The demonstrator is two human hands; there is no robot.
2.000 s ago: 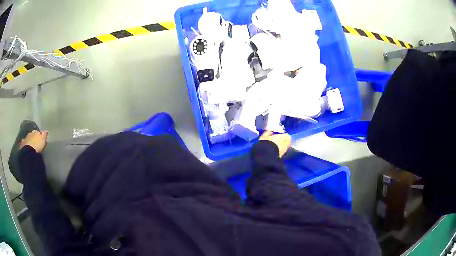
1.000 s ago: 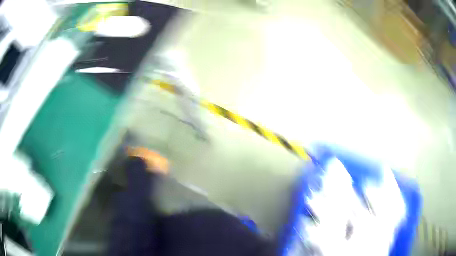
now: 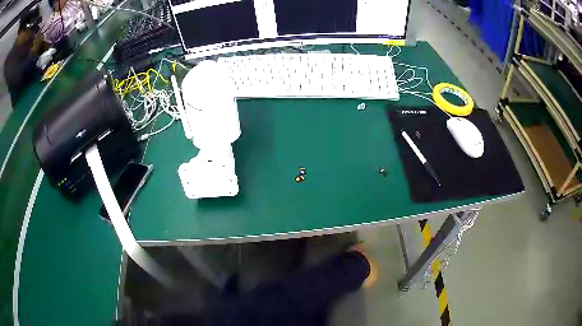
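Note:
A white PTZ camera (image 3: 214, 121) stands on the green mat at centre left, its round head away from me and its flat mounting base (image 3: 209, 179) nearest me. A thin white antenna (image 3: 180, 99) is at its left side. No hand touches it. What appears to be my right hand (image 3: 372, 266) shows as a small blurred patch at the end of a dark sleeve, below the bench's front edge; its fingers cannot be made out. My left hand is not in view.
A monitor (image 3: 293, 22) and keyboard (image 3: 313, 75) are behind. A printer (image 3: 83, 137) trails a white strip (image 3: 111, 200) beside a smartphone (image 3: 129, 186). Tiny specks (image 3: 300, 175) lie centrally. Right are a pen (image 3: 415, 148), mouse (image 3: 466, 137) and yellow tape roll (image 3: 453, 100).
The view has swung from the blue crate, where my right hand touched the cameras, to the bench. The crate is out of view, and the standing white camera now shows fully.

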